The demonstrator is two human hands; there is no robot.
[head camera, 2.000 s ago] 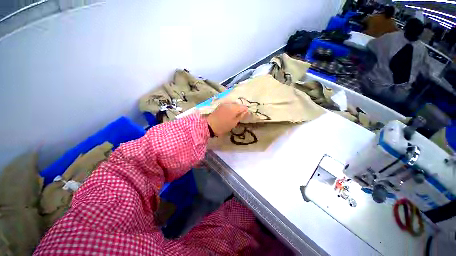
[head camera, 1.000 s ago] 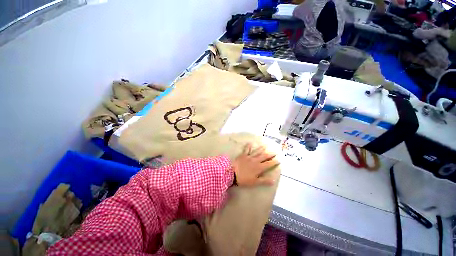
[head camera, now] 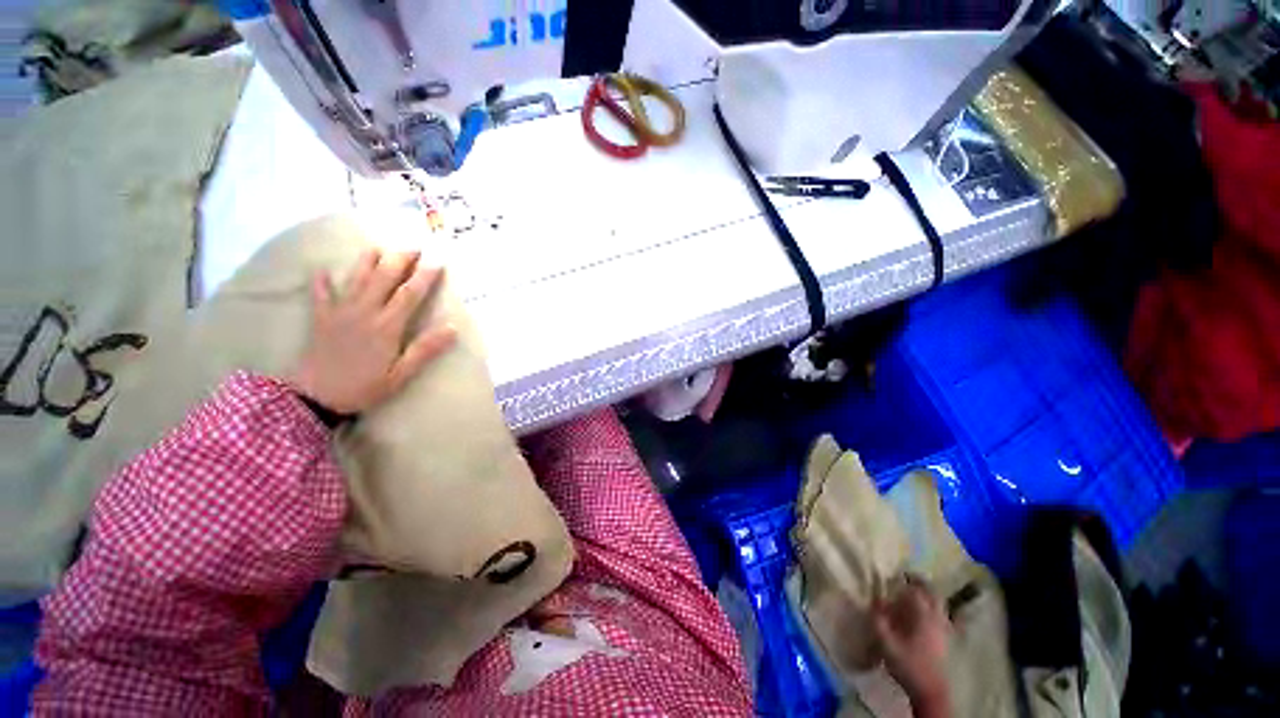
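Observation:
My left hand [head camera: 372, 330] lies flat with fingers apart on a khaki cut panel [head camera: 435, 463]. The panel spreads from the table beside the needle area down over my lap. A khaki part with a dark looped motif [head camera: 56, 372] lies at the left. My right hand [head camera: 915, 638] is low at the right, on khaki garment pieces [head camera: 849, 526] in the blue crate; its fingertips are blurred, so a grip cannot be told. The white sewing machine [head camera: 477, 49] stands at the top, with its presser foot area lit.
Red and yellow scissors handles [head camera: 632, 119] and small black snips [head camera: 814, 185] lie on the white table [head camera: 632, 337]. Black straps [head camera: 772, 218] hang over its edge. A blue crate [head camera: 1039, 400] is below right. A yellowish bundle [head camera: 1046, 147] is at the table's right end.
The view has swung right and down. My left hand stays flat on the khaki panel near the needle area. My right hand has come into view over the crate at the right.

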